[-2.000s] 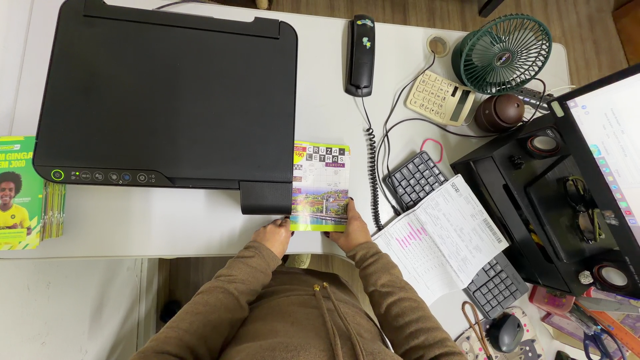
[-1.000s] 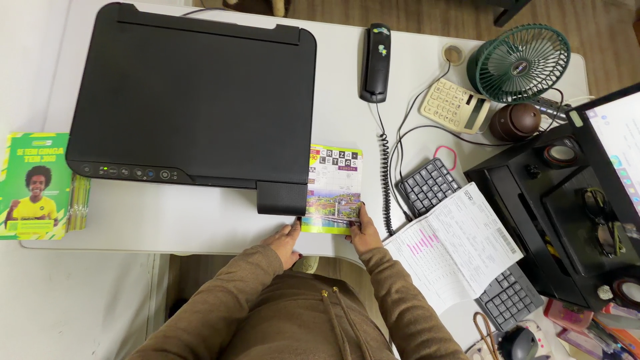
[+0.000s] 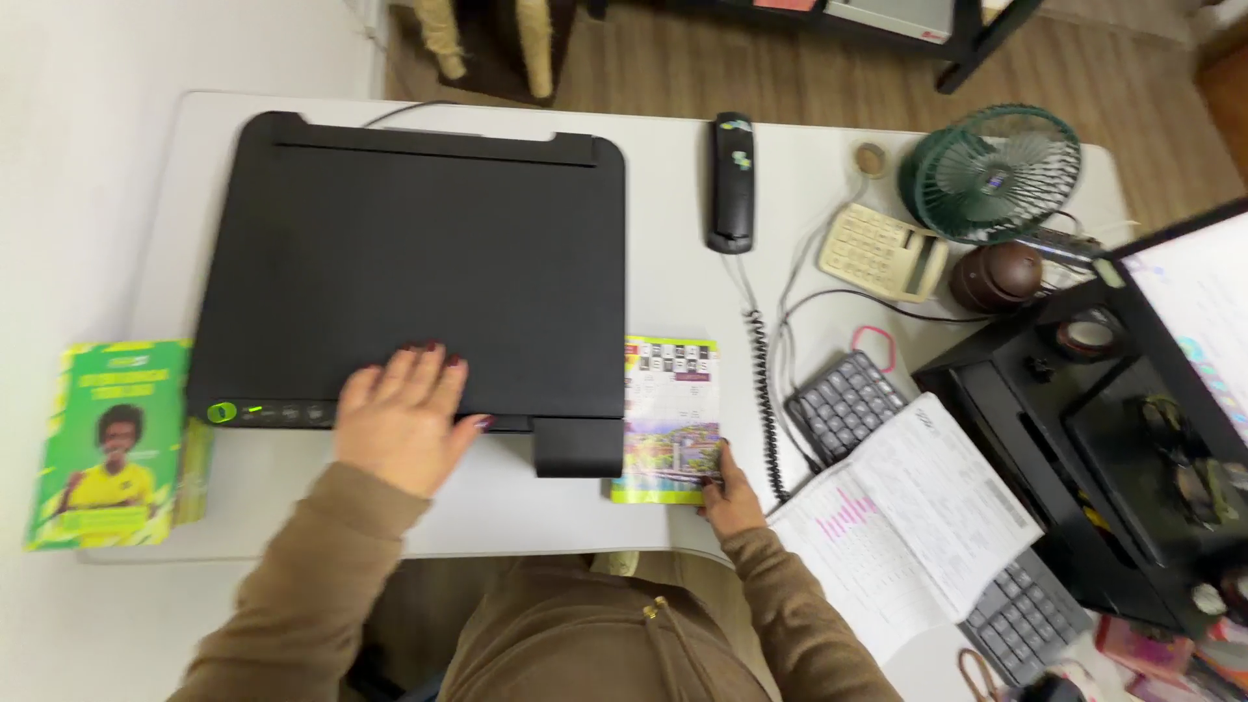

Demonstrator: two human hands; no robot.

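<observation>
My left hand (image 3: 405, 419) lies flat, fingers apart, over the front edge and lid of a black flatbed printer (image 3: 419, 263), covering part of its control panel. Just right of the printer, a crossword magazine (image 3: 673, 409) with a colourful cover lies against its side. The magazine's lower right edge is touched by my right hand (image 3: 729, 492), its fingers on the cover; whether it pinches the edge is hard to see. A stack of green and yellow booklets (image 3: 112, 448) sits at the printer's left.
Right of the magazine are a black telephone handset (image 3: 732, 185) with a coiled cord, a calculator (image 3: 880, 252), a green fan (image 3: 993, 175), a brown round container (image 3: 996, 278), a keyboard (image 3: 846, 405) partly under printed papers (image 3: 941, 507), and a black monitor stand (image 3: 1063, 468).
My left hand has moved left from beside the magazine's lower left corner onto the printer. My right hand remains at the magazine's lower right. The view has shifted, showing more floor beyond the table.
</observation>
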